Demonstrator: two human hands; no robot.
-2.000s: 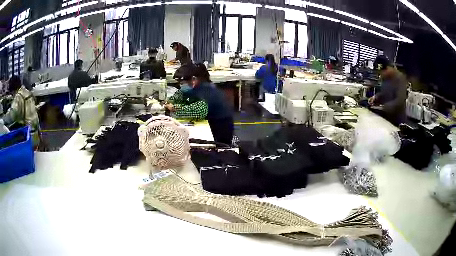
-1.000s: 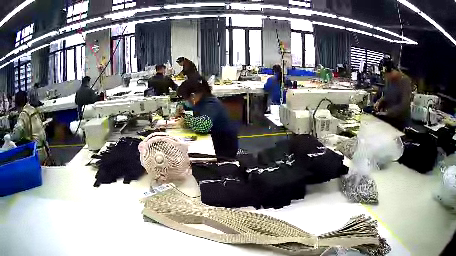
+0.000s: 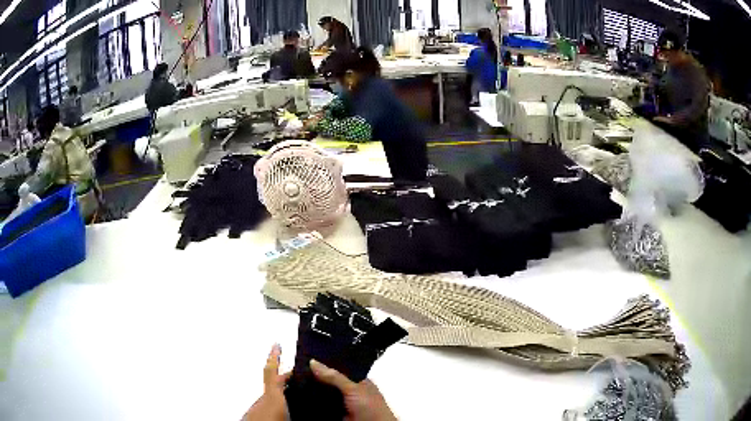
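My left hand and my right hand hold a bundle of black buckled straps upright at the bottom centre. Silver frames show near the upper ends of the straps. One strap end sticks out to the right. My left hand is at the bundle's left edge. My right thumb lies across its front. Both hands are cut off by the bottom edge. The beige straps bundle lies behind and to the right, partly covered by the black straps.
A pink fan stands behind the beige straps. Black finished piles lie beyond. Bags of buckles are at the right and lower right. A blue bin is at the left. A person works across the table.
Both hands and the black strap bundle have come into view at the bottom. The view has tilted down, showing more of the near table and the lower-right bag.
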